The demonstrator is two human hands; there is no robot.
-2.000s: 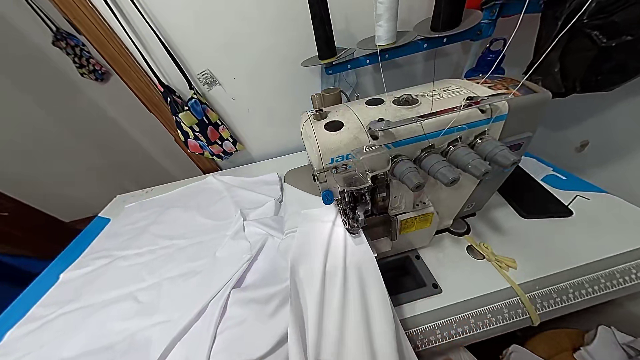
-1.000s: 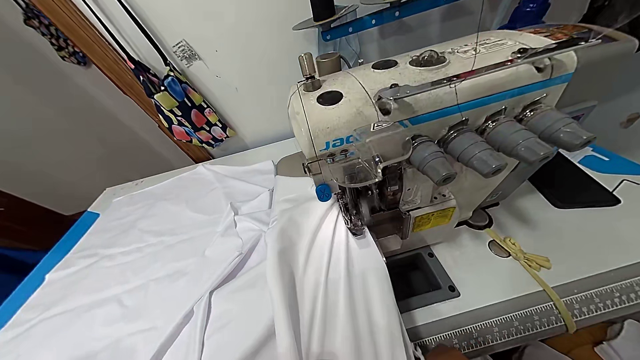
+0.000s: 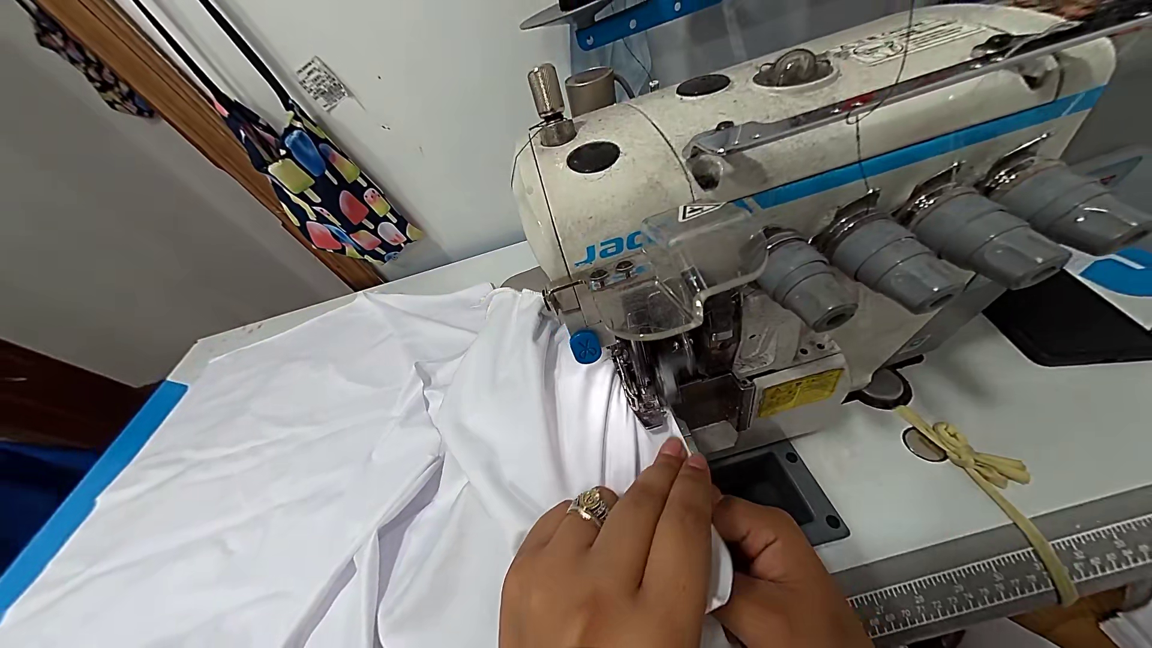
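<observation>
White fabric lies in folds over the left of the machine table and runs under the presser foot of an overlock sewing machine. Just in front of the foot, my left hand lies on the fabric, a ring on one finger, with two fingertips at the fabric's edge. Against it on the right, my right hand has its fingers curled on the same edge, which folds down between the hands; its fingertips are partly hidden.
A recessed tray lies right of the hands. Beyond it are a yellow tied strip and a measuring tape along the front edge. Gray tension knobs jut from the machine. A patterned fabric bag hangs on the left.
Both hands have come into view at the fabric's edge in front of the presser foot; neither earlier frame shows them there. The fabric beside the machine is more gathered. The view is closer to the machine.
</observation>
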